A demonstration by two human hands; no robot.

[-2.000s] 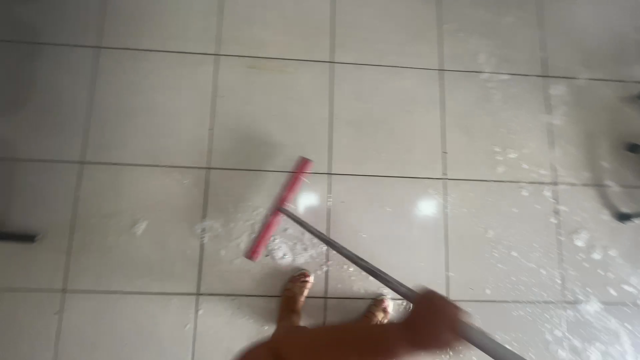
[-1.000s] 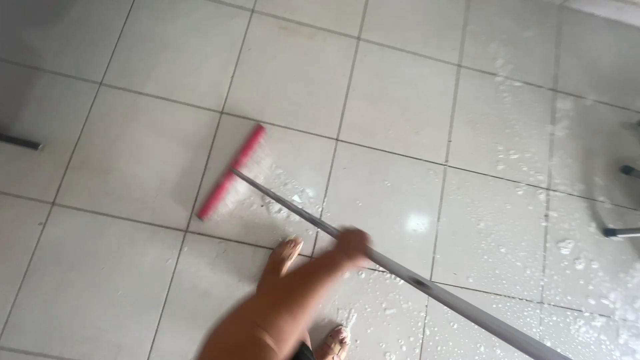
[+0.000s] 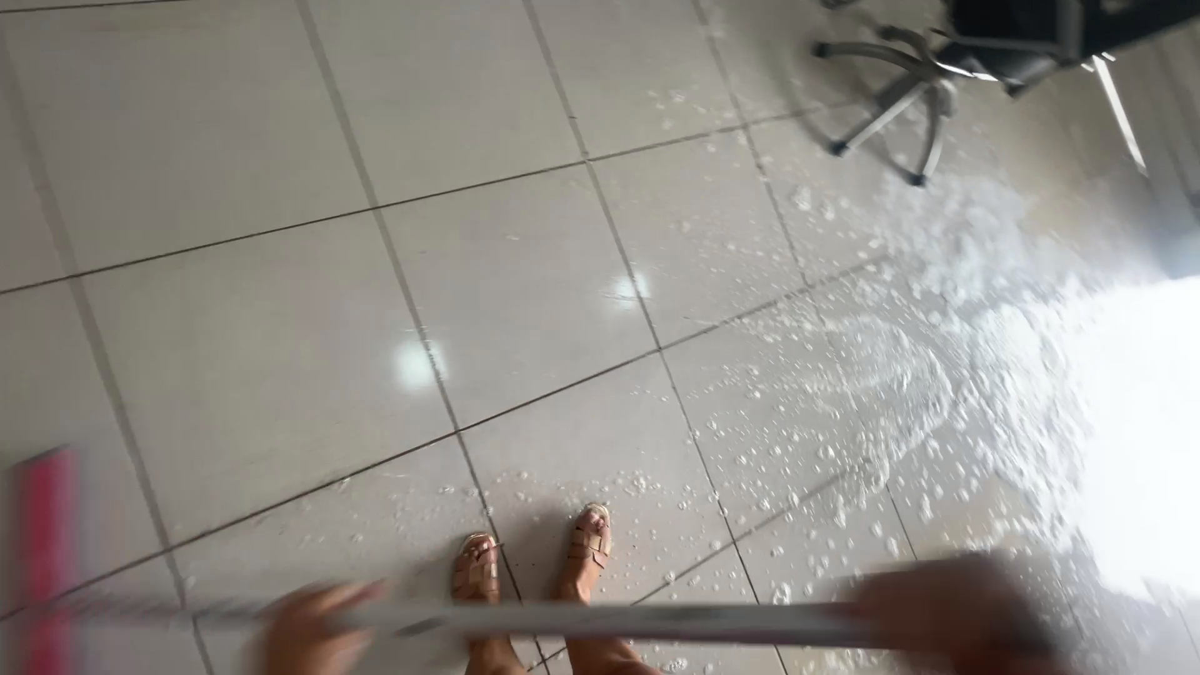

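Note:
A floor squeegee with a red head and a grey pole lies across the bottom of the head view, its head at the far left edge. On the pole's left part is my left hand, blurred, with the fingers around it. My right hand, also blurred, grips the pole near its right end. White foam and scattered suds spread over the tiled floor on the right, with fewer bubbles around my feet.
My feet in strapped sandals stand just beyond the pole. A swivel chair's wheeled base is at the upper right. Bright light glares off the floor at the right edge.
The squeegee has swung from pointing away at the upper left to lying across the view, its head now at the far left. The view has shifted to the right, showing more foam and the chair.

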